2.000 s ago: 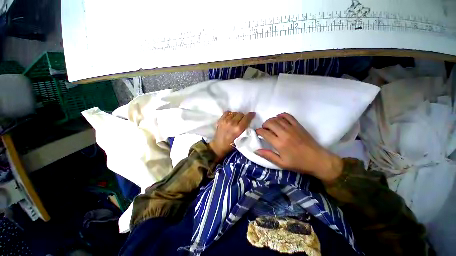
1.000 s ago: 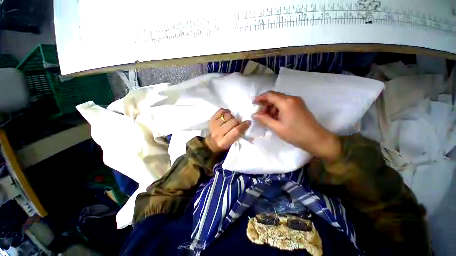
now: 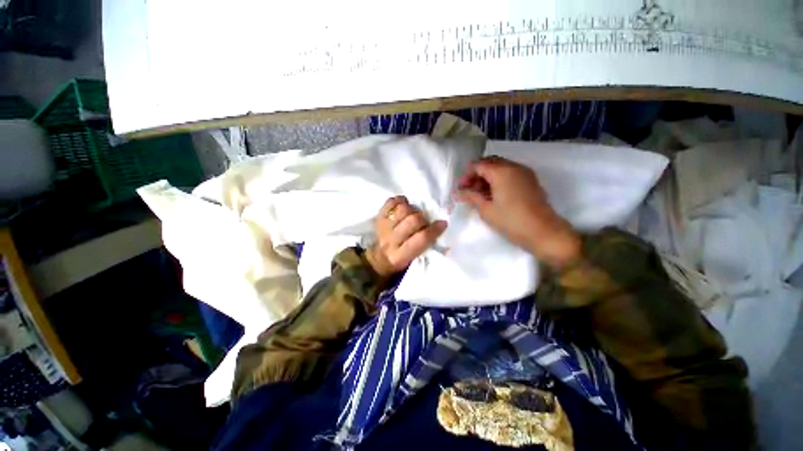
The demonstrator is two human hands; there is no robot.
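A white fabric garment piece (image 3: 480, 264) lies across my lap over the blue-and-white striped apron (image 3: 387, 361). My left hand (image 3: 408, 232), with a ring on one finger, is closed on a gathered part of the cloth. My right hand (image 3: 509, 198) is just to the right and a little higher, thumb and fingertips pinched together at the cloth's gathered part. Whether a thread or a fold is between the right fingertips is too small to tell.
The white table (image 3: 264, 53) with a wooden edge and printed ruler scale (image 3: 546, 40) is ahead. A cloth pile (image 3: 740, 220) is at right. A green crate (image 3: 79, 145) stands at left, near a wood-edged surface (image 3: 40, 304).
My right hand has moved from the near cloth edge up to the gathered part and pinched its fingertips. My left hand keeps its hold. The near cloth flap now spreads lower over the apron.
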